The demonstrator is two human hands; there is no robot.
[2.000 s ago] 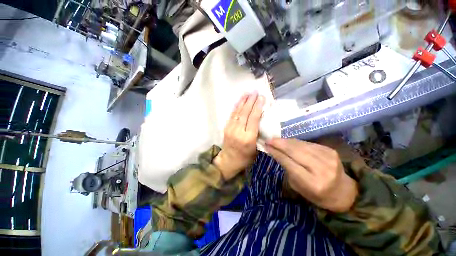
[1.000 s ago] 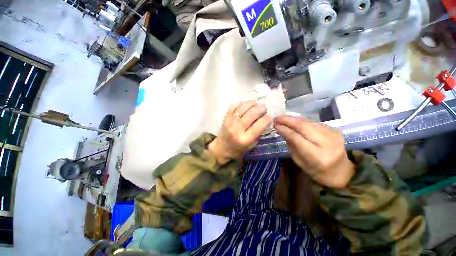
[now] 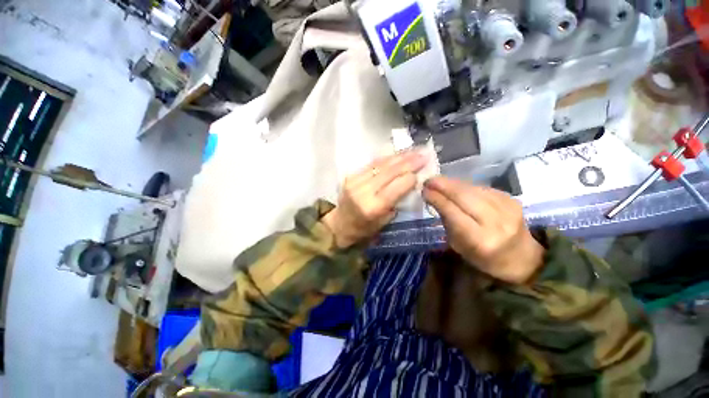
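Note:
A large beige cut panel (image 3: pixel 272 171) lies over the table left of the overlock machine (image 3: pixel 408 50), its upper part folded near the machine head. A small white size ticket (image 3: pixel 402 139) shows near the panel's corner. My left hand (image 3: pixel 378 194) lies on the panel with fingers extended, pressing near its edge. My right hand (image 3: pixel 482 225) pinches the panel's edge between thumb and fingertips, just below the needle area. The needle area is dark and partly hidden by the head.
Ruler tape (image 3: pixel 575 221) runs along the table edge. Tension knobs (image 3: pixel 502 35) sit on the machine. Metal rods with red clamps (image 3: pixel 667 164) stand at the right. A blue crate (image 3: pixel 177 330) is at lower left. Another sewing machine (image 3: pixel 128 253) stands at the left.
The panel edge and both hands have moved up closer to the needle area. The view has shifted, showing more knobs on the machine. Both hands keep to the panel's edge.

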